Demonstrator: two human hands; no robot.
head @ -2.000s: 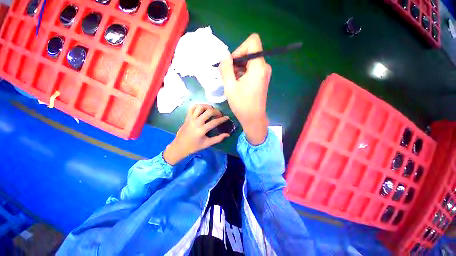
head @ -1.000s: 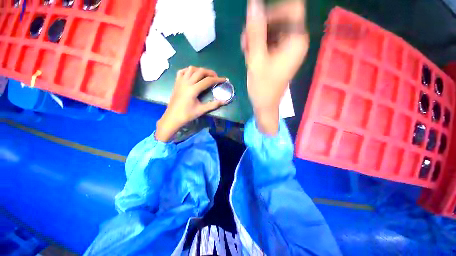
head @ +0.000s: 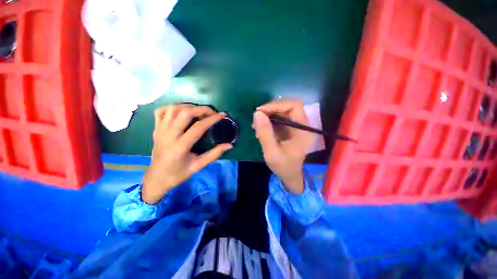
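My left hand (head: 182, 144) grips a small round dark watch head (?) (head: 223, 131) with a shiny rim between thumb and fingers, above the green bench top. My right hand (head: 283, 139) holds a thin black brush (?) (head: 313, 129) like a pen, its long end pointing right over the right tray's edge. Its working tip is hidden or too small to tell. The two hands are apart. A flat white paper or cloth square (head: 314, 126) lies beside and partly behind my right hand.
Crumpled white wipes (head: 163, 49) lie left on the green bench (head: 245, 43). A red foam tray (head: 82, 109) stands at the left with a dark round piece in a pocket. Another red foam tray (head: 349, 131) stands at the right, with dark round pieces in its far-right pockets.
The view has shifted. The watch head now shows a dark face where it looked white. My right hand has come down and back beside my left hand, with the brush lying across it.
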